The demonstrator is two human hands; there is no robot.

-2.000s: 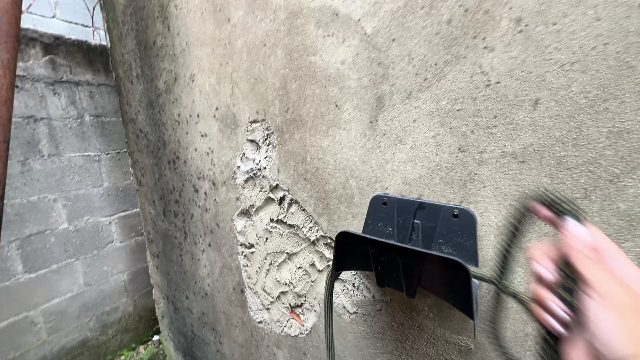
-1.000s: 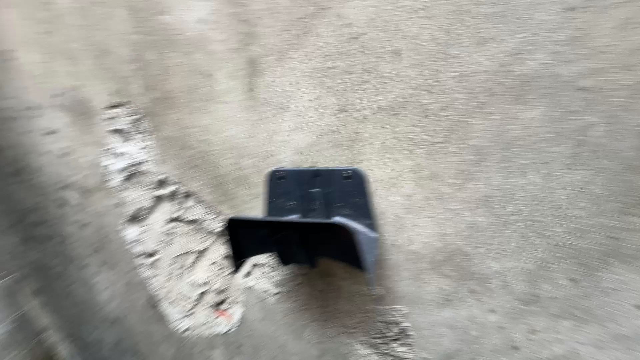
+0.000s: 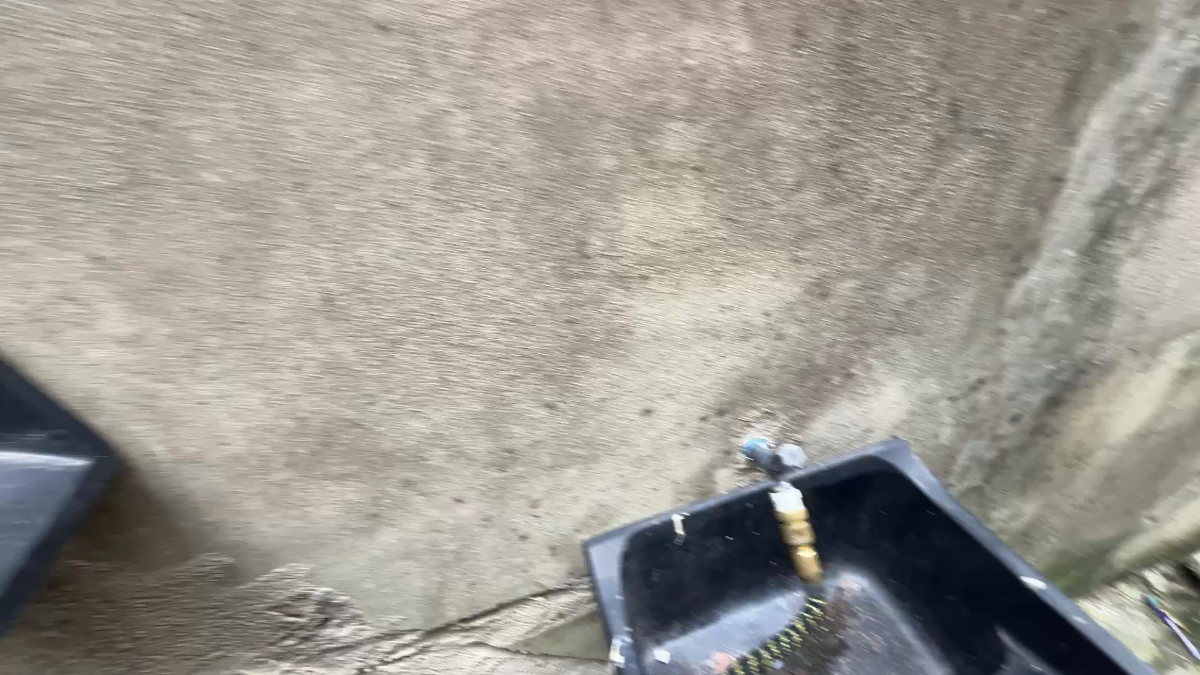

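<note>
Neither of my hands shows now. A black plastic hose holder [image 3: 42, 497] on the wall is cut off at the left edge, with no hose visible on the part in view. Lower right is a black plastic basin [image 3: 741, 600] with pale specks on its rim. Over its back edge a brass hose fitting [image 3: 799, 539] hangs from a tap [image 3: 773, 457] with a blue part. From the fitting a dark hose with yellow marks [image 3: 783, 642] runs down into the basin. The picture is blurred.
A rough cement wall [image 3: 469, 281] fills most of the view. Broken, uneven plaster [image 3: 309, 609] lies low on the left. A pale ridge [image 3: 1059, 244] runs down the wall at the right, with debris [image 3: 1162, 609] at the lower right corner.
The view has swung right, bringing in the basin and tap. My right hand, holding a loop of dark hose or cord two seconds ago, has left the view.
</note>
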